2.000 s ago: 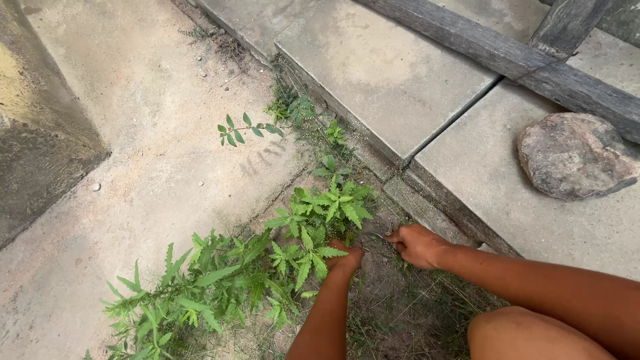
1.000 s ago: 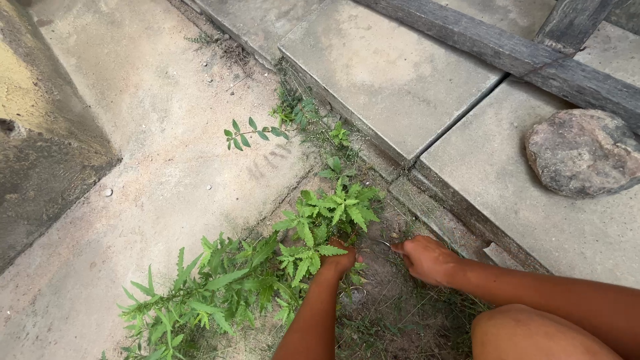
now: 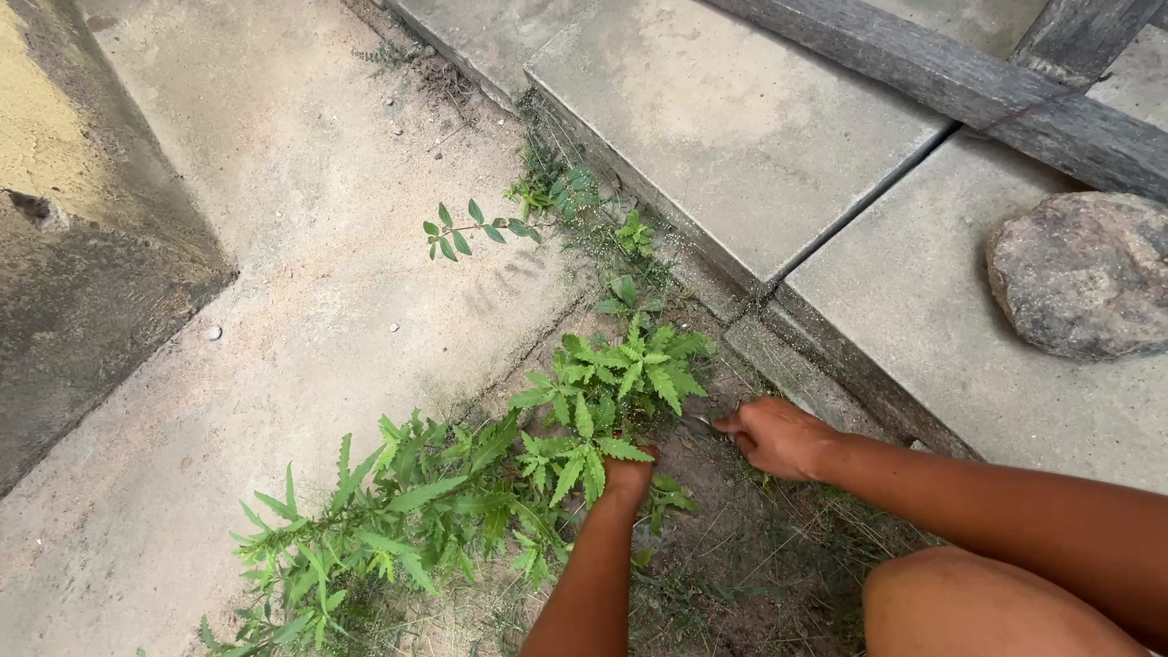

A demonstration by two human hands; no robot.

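My left hand (image 3: 631,467) reaches into a leafy green weed with toothed leaves (image 3: 630,365); its fingers are mostly hidden under the leaves, so its grip does not show. To the right, my right hand (image 3: 776,438) is closed on a small metal blade (image 3: 698,424), probably a knife, whose handle is covered by the fingers. The blade points left, toward the base of the weed, close to the soil. More tall weeds (image 3: 411,511) spread to the lower left of my left hand.
Raised concrete slabs (image 3: 730,137) form a step edge at the right, bearing a large rock (image 3: 1086,274) and weathered wooden beams (image 3: 912,64). A low sprig (image 3: 474,228) lies over the concrete floor (image 3: 301,365). A yellow and grey wall base (image 3: 100,210) stands at the left.
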